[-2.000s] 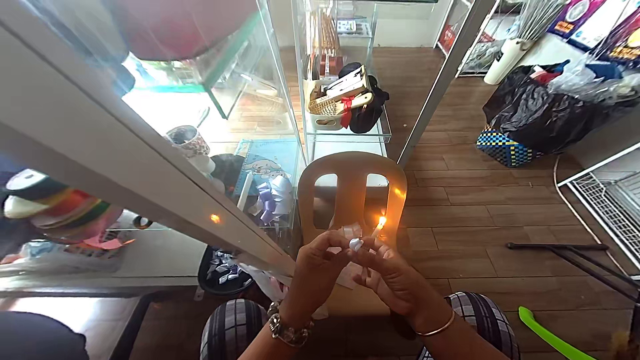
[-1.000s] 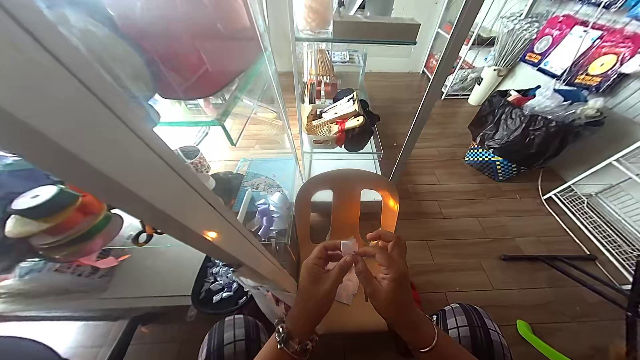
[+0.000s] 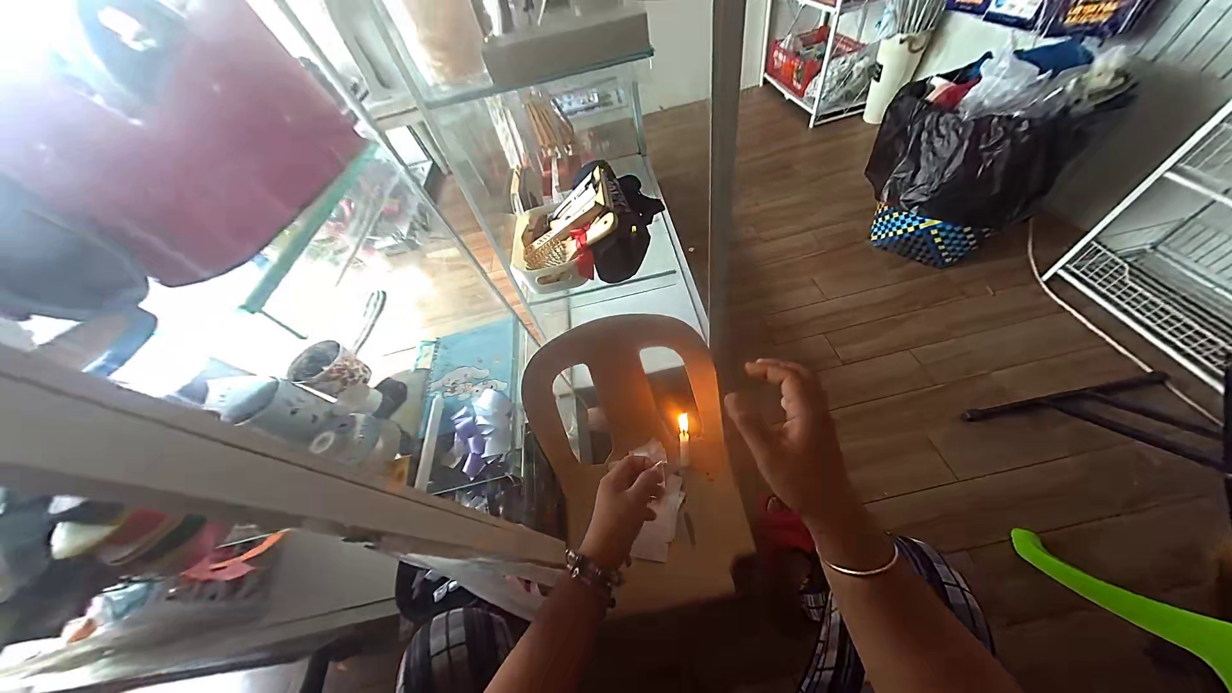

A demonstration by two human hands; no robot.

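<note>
A lit candle [image 3: 684, 445] stands on the seat of a plastic chair [image 3: 664, 587], near its backrest. My left hand [image 3: 628, 500] is just left of the candle, its fingers closed on a small whitish piece [image 3: 652, 452] whose material I cannot tell. White paper-like pieces [image 3: 657, 529] lie on the seat beside and below that hand. My right hand [image 3: 784, 433] is raised to the right of the flame, thumb and fingers apart, with nothing seen between them. A small thin dark item [image 3: 689, 526] lies on the seat right of the white pieces.
Glass shelving [image 3: 577, 72] stands left and behind the chair, holding a white basket [image 3: 553, 274] of brushes. Purple ribbon curls [image 3: 470, 443] are behind glass at left. A black bag [image 3: 948, 154] sits in a woven basket on the wooden floor; a green curved item [image 3: 1116, 587] is lower right.
My hands were together over the chair one second ago; now my right hand is apart, to the right and open. The candle's flame, hidden behind my hand then, shows between my hands.
</note>
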